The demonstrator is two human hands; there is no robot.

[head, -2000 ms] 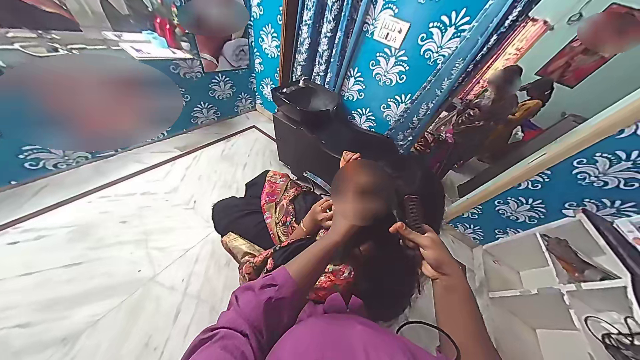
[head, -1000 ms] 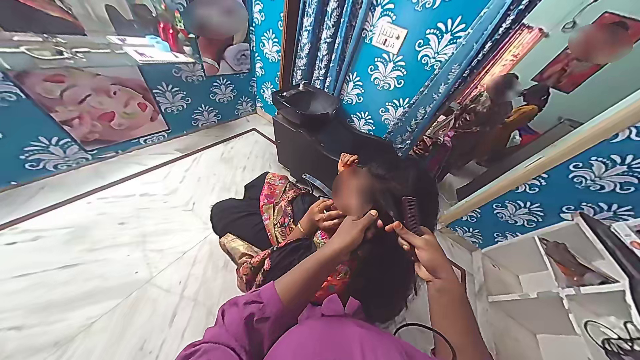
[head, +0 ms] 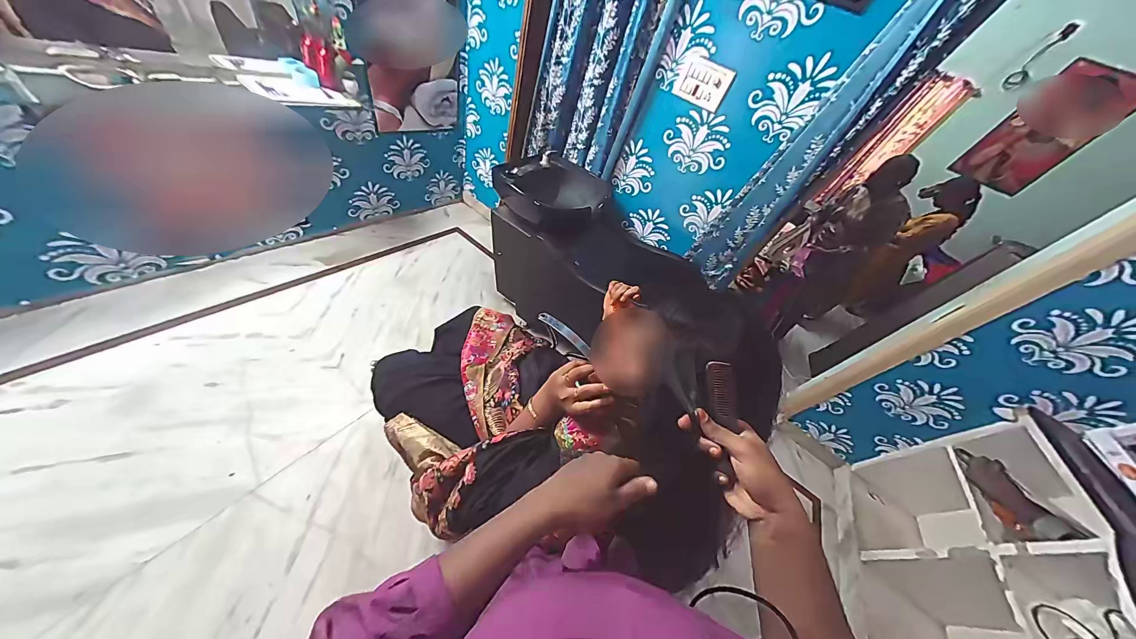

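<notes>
A person with long dark hair (head: 670, 497) sits in front of me, one ringed hand (head: 577, 390) raised near the chin. My right hand (head: 741, 461) is shut on a dark comb (head: 721, 390), whose toothed end points up beside the head. A lock of hair also runs to the fingers of that hand. Lower and to the left, my left hand (head: 599, 488) lies against the hair near the person's shoulder, its fingers curled; whether strands are inside it cannot be told. The comb's handle is partly hidden by my right fingers.
Beyond the person stands a black salon wash basin (head: 555, 191) on a black unit. White open shelves (head: 932, 552) with a dark object inside are at the lower right. A black cable (head: 745, 593) curves near my right forearm. Other people (head: 887, 231) show at the upper right.
My left hand has moved down from beside the person's face to the hair near the shoulder. My right hand stays by the hair with the comb.
</notes>
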